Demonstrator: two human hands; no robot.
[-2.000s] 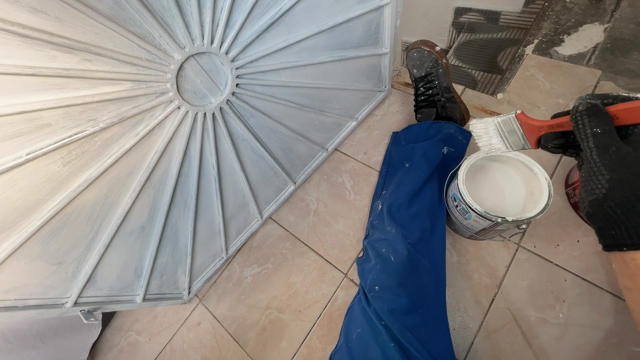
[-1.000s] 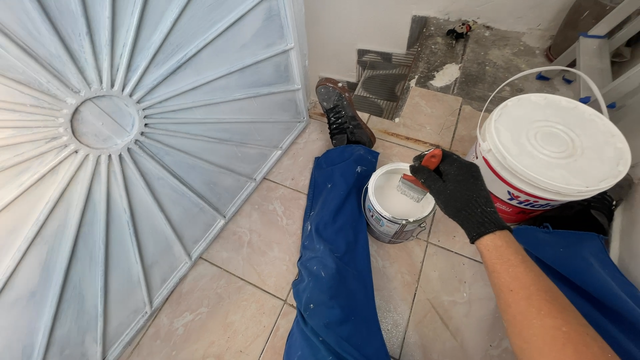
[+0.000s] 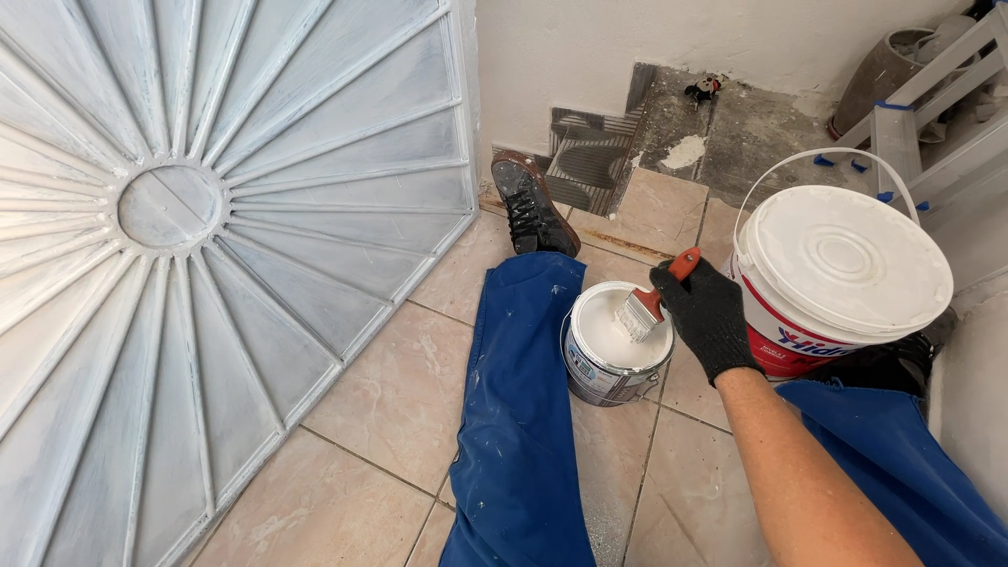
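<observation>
My right hand (image 3: 706, 313), in a black knit glove, grips the red-orange handle of a paintbrush (image 3: 644, 307). The bristles, coated white, are inside the mouth of an open paint can (image 3: 581, 346) that holds white paint. The can stands on the tiles between my legs, its wire handle hanging down. To the left is a large panel (image 3: 339, 268) with ribs radiating from a round hub (image 3: 169, 206); its surface is streaked white over grey-blue. My left hand is not in view.
A lidded plastic bucket (image 3: 846, 260) with a raised handle stands right of my hand. Behind it are a stepladder (image 3: 898, 142) with blue tape and a brown pot (image 3: 874, 79). My legs (image 3: 516, 409) lie along the tiled floor (image 3: 378, 394). Dark, broken flooring (image 3: 740, 142) meets the wall.
The brush was above the can's rim two seconds ago; its bristles are now down inside the can. The view has shifted right, bringing in the bucket and stepladder.
</observation>
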